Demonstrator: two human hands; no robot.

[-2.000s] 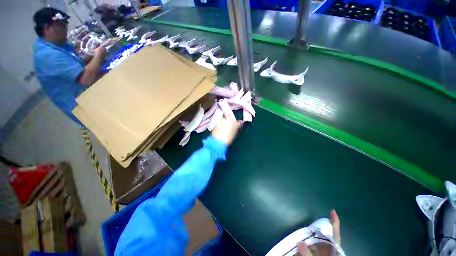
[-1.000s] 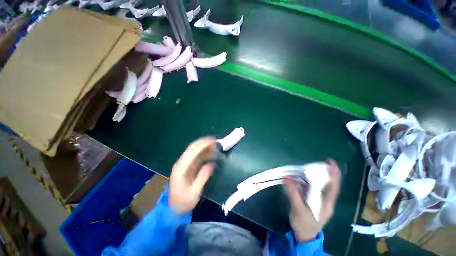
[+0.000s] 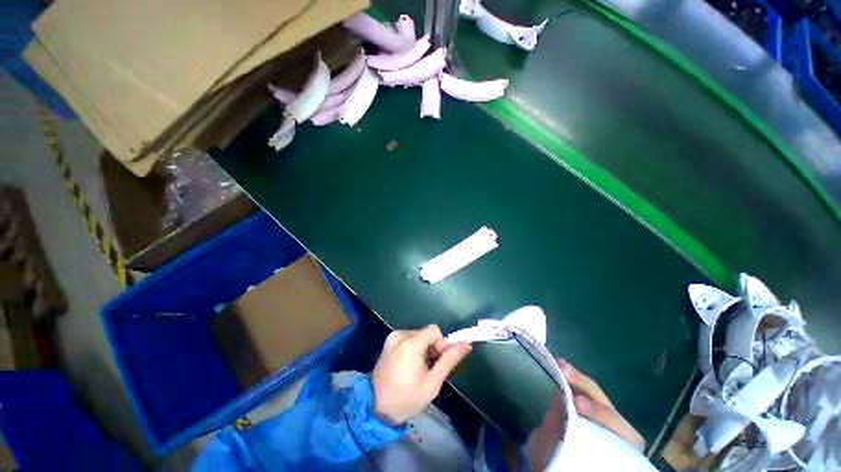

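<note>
A white cat-ear headband shell (image 3: pixel 526 324) with a dark wire along its inner side is held near the bench's front edge. My left hand (image 3: pixel 410 369) pinches its narrow left end between thumb and fingers. My right hand (image 3: pixel 590 406) holds the shell's right side near the bottom edge; part of the hand is hidden behind the shell. A short white headband pad (image 3: pixel 459 255) lies alone on the green bench just beyond my hands. Pink and whitish pads (image 3: pixel 401 69) lie in a loose pile beside the cardboard sheets.
Cardboard sheets (image 3: pixel 184 64) are stacked at upper left. A blue crate (image 3: pixel 175 346) with cardboard inside stands below the bench edge. Headbands (image 3: pixel 761 369) are piled at right. A metal post (image 3: pixel 441 23) stands beside the green strip (image 3: pixel 590 171); another headband (image 3: pixel 503 29) lies beyond it.
My left hand, earlier reaching to the pad pile and then near the lone pad, now grips the shell's left end. The lone pad lies released on the bench. The shell has been turned and brought lower.
</note>
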